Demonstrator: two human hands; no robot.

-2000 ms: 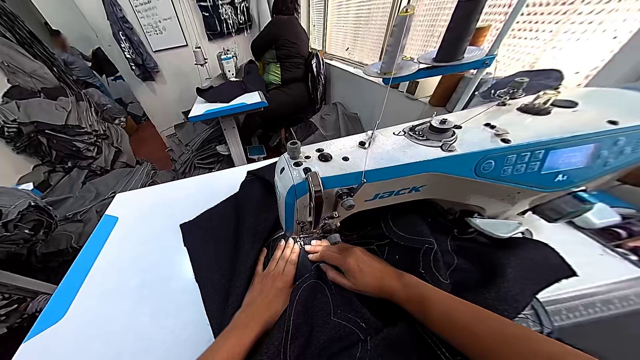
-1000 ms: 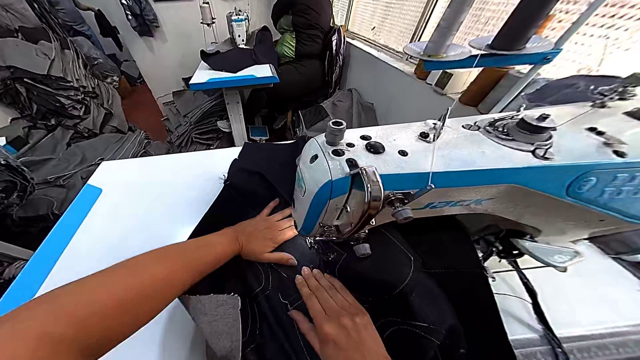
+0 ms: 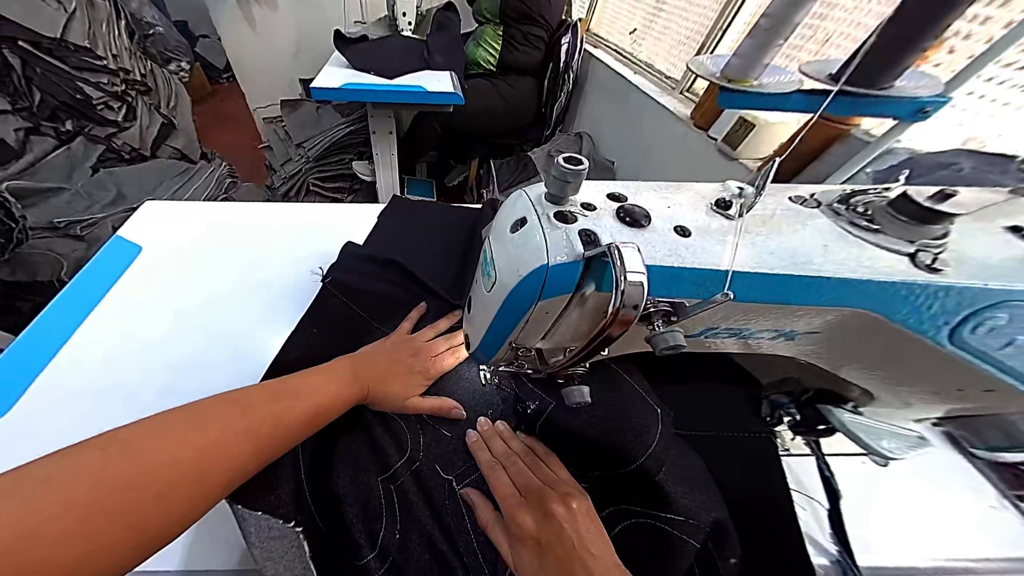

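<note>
A Jack industrial sewing machine (image 3: 552,296) stands over dark denim fabric (image 3: 400,480) that bears lines of pale stitching. My left hand (image 3: 416,364) lies spread on the cloth just left of the needle area, fingers apart. Below the presser foot (image 3: 486,374), my right hand (image 3: 536,496) rests flat on the same fabric, its fingers close together and pointing up toward the machine head. Neither hand grips the cloth. The needle itself is too small to make out.
The white table (image 3: 200,280) has a blue edge at left. Thread cones (image 3: 768,40) stand on a rack at upper right. A seated person (image 3: 496,80) is beside another sewing table (image 3: 388,92). Piles of grey fabric (image 3: 80,104) lie at upper left.
Two seconds ago both hands were together at the presser foot; now my left hand is spread left of the machine head and my right hand is lower on the cloth. The view has moved closer.
</note>
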